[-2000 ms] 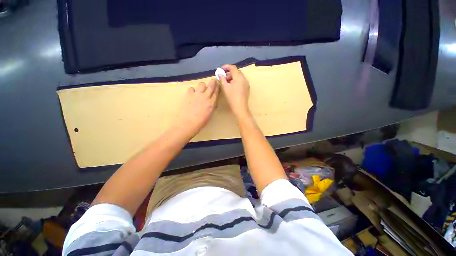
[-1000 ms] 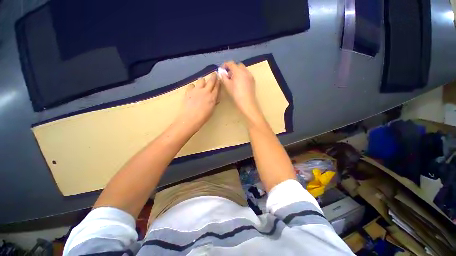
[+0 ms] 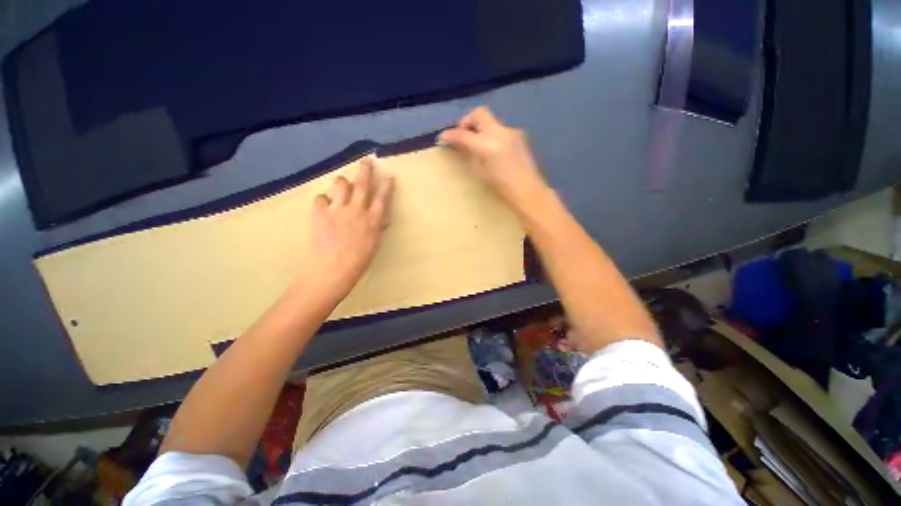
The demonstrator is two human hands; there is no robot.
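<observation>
The tan card pattern [image 3: 247, 247] lies on a dark fabric panel [image 3: 296, 184], whose edge shows as a narrow dark strip along the far side and in parts of the near side. My left hand [image 3: 348, 222] lies on the card with fingers spread, fingertips near its far edge. My right hand [image 3: 494, 150] is at the far edge of the card, toward its right end, slightly blurred. It pinches the white chalk [image 3: 444, 139], mostly hidden by the fingers, at the dark strip. My right forearm covers part of the card's right end.
Larger dark panels [image 3: 296, 59] lie on the grey table [image 3: 613, 148] beyond the card. A transparent ruler [image 3: 677, 59] and narrower dark pieces [image 3: 812, 99] lie at the right. Below the table's near edge are brown cardboard [image 3: 790, 425] and blue cloth [image 3: 766, 292].
My right hand with the chalk has moved right along the card's far edge, away from my left hand. My left hand has shifted slightly left in view. The view has turned and shifted.
</observation>
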